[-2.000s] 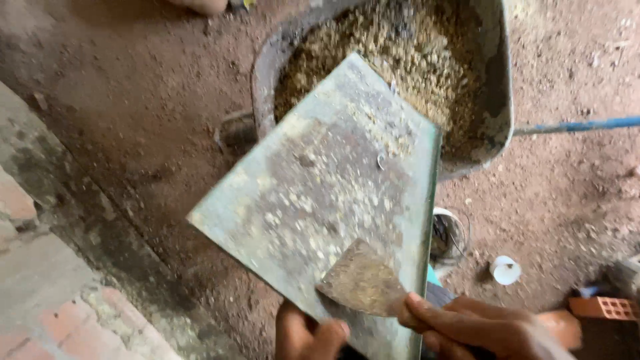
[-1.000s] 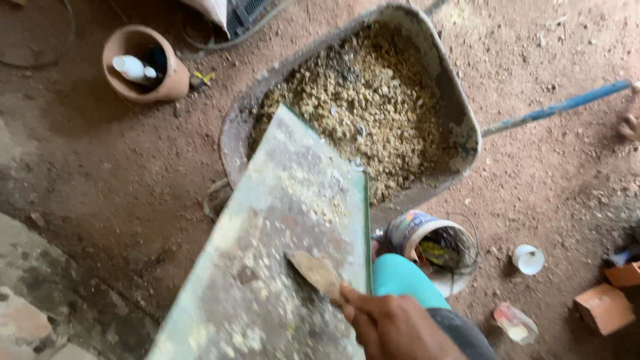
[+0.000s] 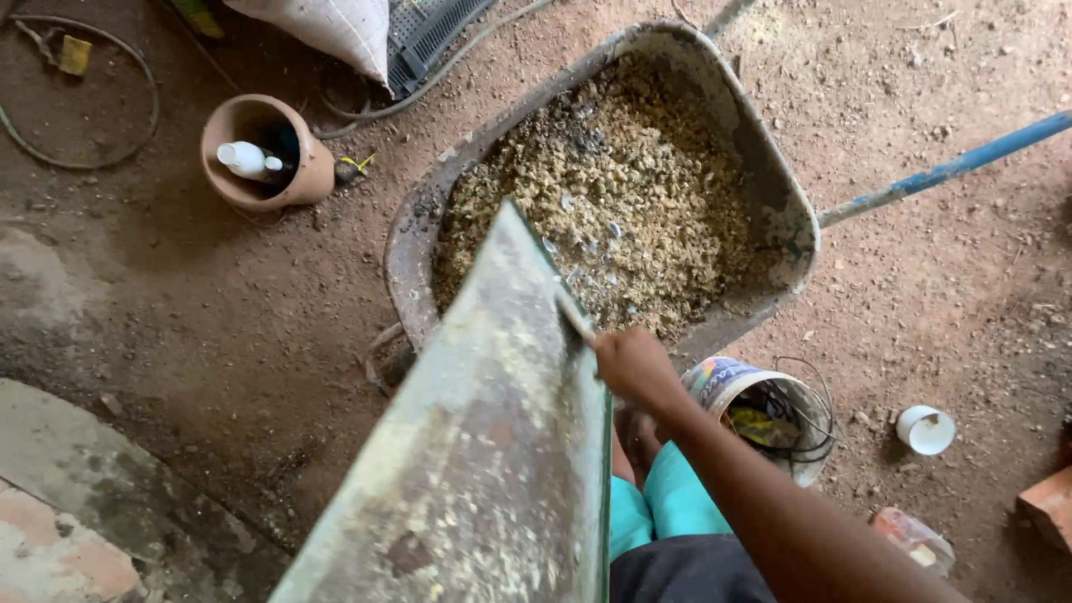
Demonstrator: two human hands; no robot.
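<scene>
My right hand (image 3: 636, 366) grips a scraper (image 3: 574, 316), its thin blade seen nearly edge-on against the right edge of a greenish, crusted flat panel (image 3: 469, 444). The panel tilts with its pointed corner over a metal wheelbarrow (image 3: 800, 226). Crumbly yellow-brown material (image 3: 645, 184) with small pale flakes fills much of the wheelbarrow tray. My left hand is out of view.
A clay pot (image 3: 314, 172) holding a white bottle (image 3: 243, 157) stands at upper left, near a pale sack (image 3: 335, 29) and a cable (image 3: 435, 79). Beside my legs is a bucket (image 3: 804, 469). A white cup (image 3: 926, 430) and brick (image 3: 1051, 502) lie at right.
My right hand and scraper have moved up the panel to its right edge near the wheelbarrow. My left hand, at the panel's lower edge two seconds ago, has left the view.
</scene>
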